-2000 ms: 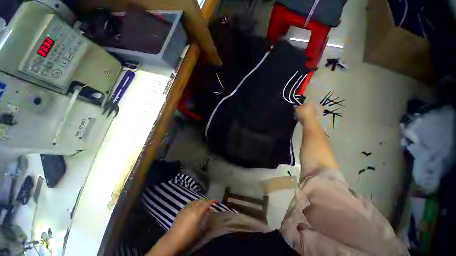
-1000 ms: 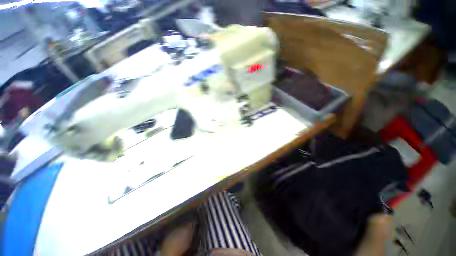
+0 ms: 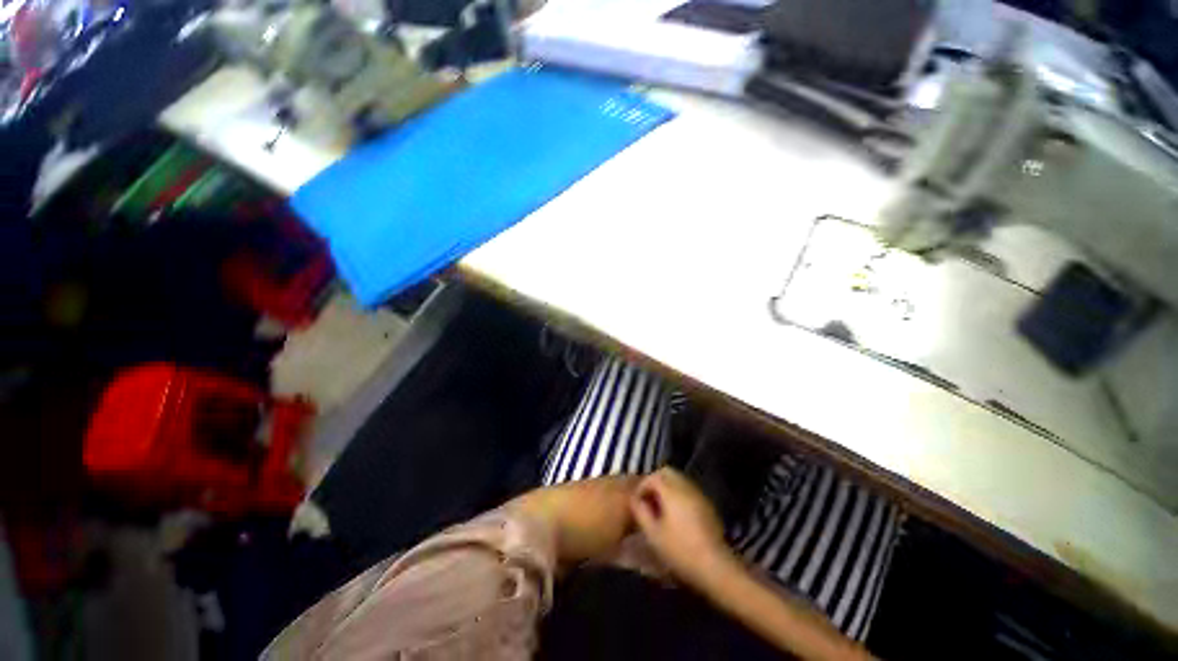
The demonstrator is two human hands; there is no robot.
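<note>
My right hand point(image 3: 677, 519) is over the lap at the bottom centre, fingers curled, touching or overlapping my left wrist. My left hand point(image 3: 620, 540) is mostly hidden behind it; its forearm comes from a beige sleeve. Both are blurred, and I cannot tell whether either holds anything. The sewing machine head point(image 3: 956, 162) stands at the upper right of the white table point(image 3: 672, 258). No cloth shows under its needle area. A large dark cloth point(image 3: 446, 413) hangs or lies left of my lap.
A blue sheet point(image 3: 478, 174) covers the table's left end. A black phone point(image 3: 1079, 316) lies under the machine arm. A red stool point(image 3: 194, 439) stands on the floor at left. Another machine point(image 3: 342, 65) is beyond. Striped cloth point(image 3: 614, 433) covers my legs below the table edge.
The view has swung left from the floor and dark garment at right to the table's left end. My right hand has left that garment and come to the lap beside my left.
</note>
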